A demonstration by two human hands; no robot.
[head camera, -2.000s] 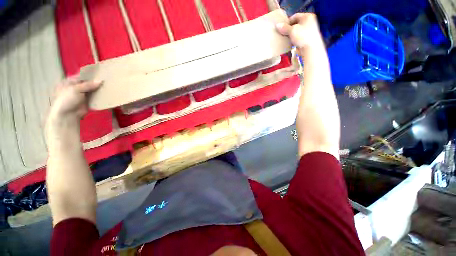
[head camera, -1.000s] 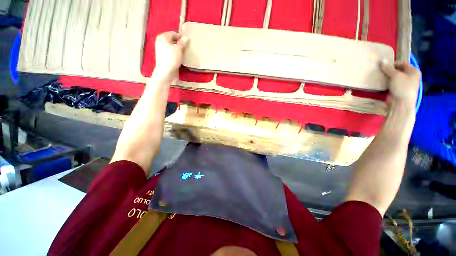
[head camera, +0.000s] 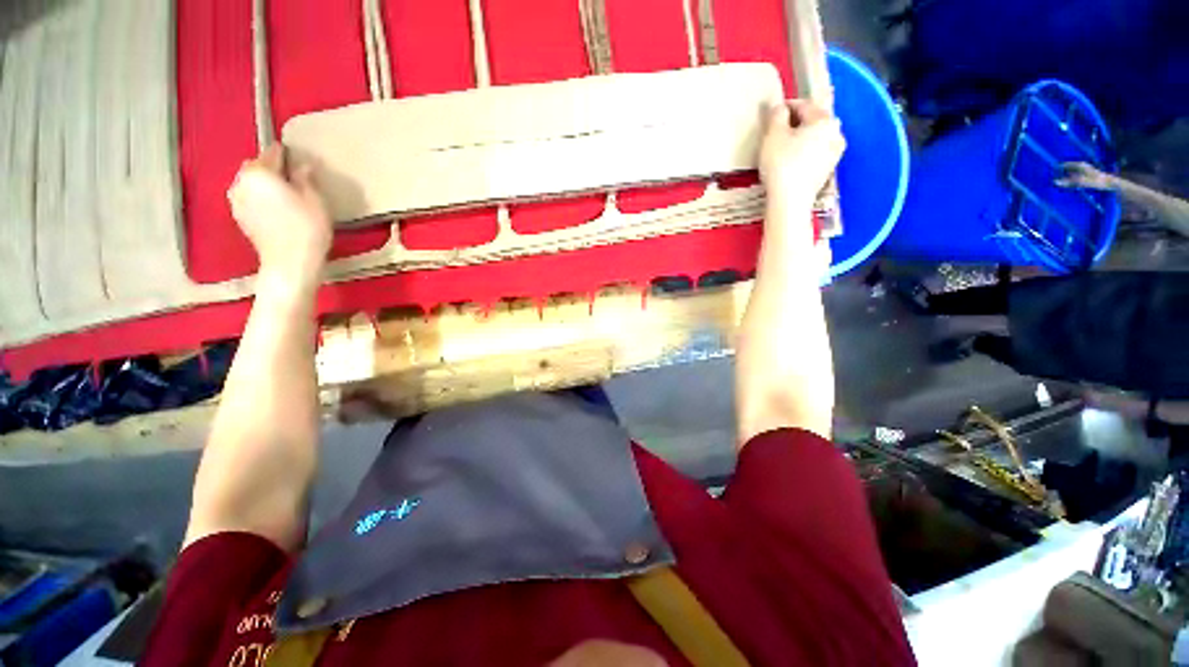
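Observation:
A long beige cut piece (head camera: 535, 146) with rounded corners and a thin slit along its middle lies crosswise in front of me. My left hand (head camera: 284, 209) grips its left end and my right hand (head camera: 798, 143) grips its right end. It is over the thin tan strips of the waste skeleton (head camera: 522, 237), with the red base sheet (head camera: 430, 46) showing in the emptied slots. Whether the piece touches the strips, and how many layers it has, I cannot tell.
Cut pieces still in place (head camera: 78, 156) are at the left. A notched wooden edge (head camera: 548, 352) runs along the front, with black sheeting (head camera: 117, 391) at its left. A blue bin (head camera: 867, 163) stands at the right. Another person's hand (head camera: 1085, 176) and dark-clothed part show at the far right.
The cut piece stays in both hands; its tilt has changed from two seconds ago, and it looks more even now. The view has shifted back rightward, and another person's arm has appeared.

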